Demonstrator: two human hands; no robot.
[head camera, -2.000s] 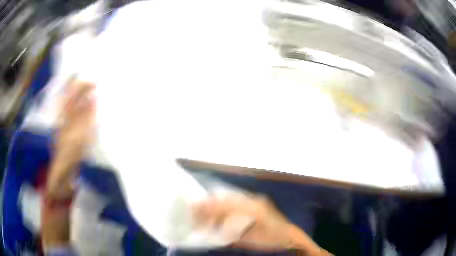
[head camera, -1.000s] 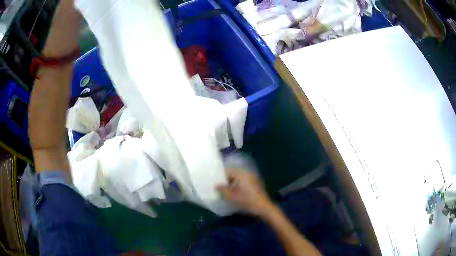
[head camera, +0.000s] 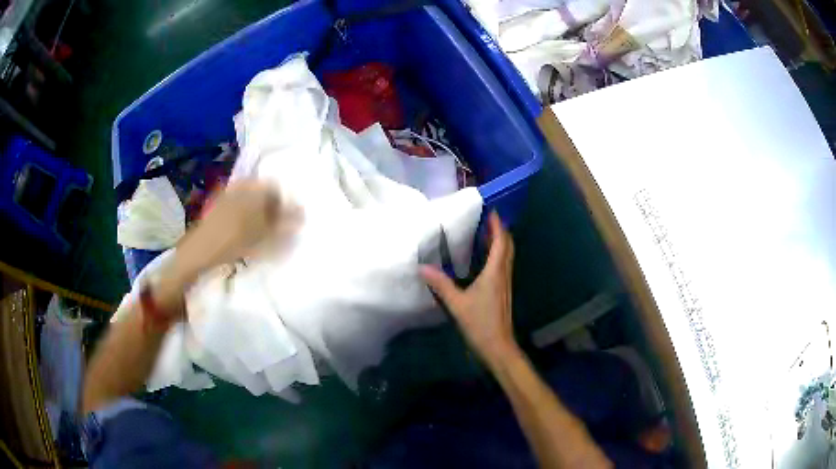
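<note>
A heap of white garment pieces (head camera: 339, 247) lies in the blue plastic bin (head camera: 495, 110) and hangs over its near rim. My left hand (head camera: 243, 220) is blurred and over the left part of the heap; whether it grips cloth cannot be told. My right hand (head camera: 481, 289) is at the heap's right edge, by the bin's near right corner, with thumb and fingers spread apart and nothing held.
The white table (head camera: 715, 201) with a printed scale stands on the right. A bundle of white pieces (head camera: 596, 41) with pinkish patches lies beyond it. Red items (head camera: 367, 92) are inside the bin. A blue stool-like object (head camera: 41, 192) stands at the far left on green floor.
The long white piece held up between both hands now lies on the heap in the bin. My left hand has come down, and my right hand has opened and let go.
</note>
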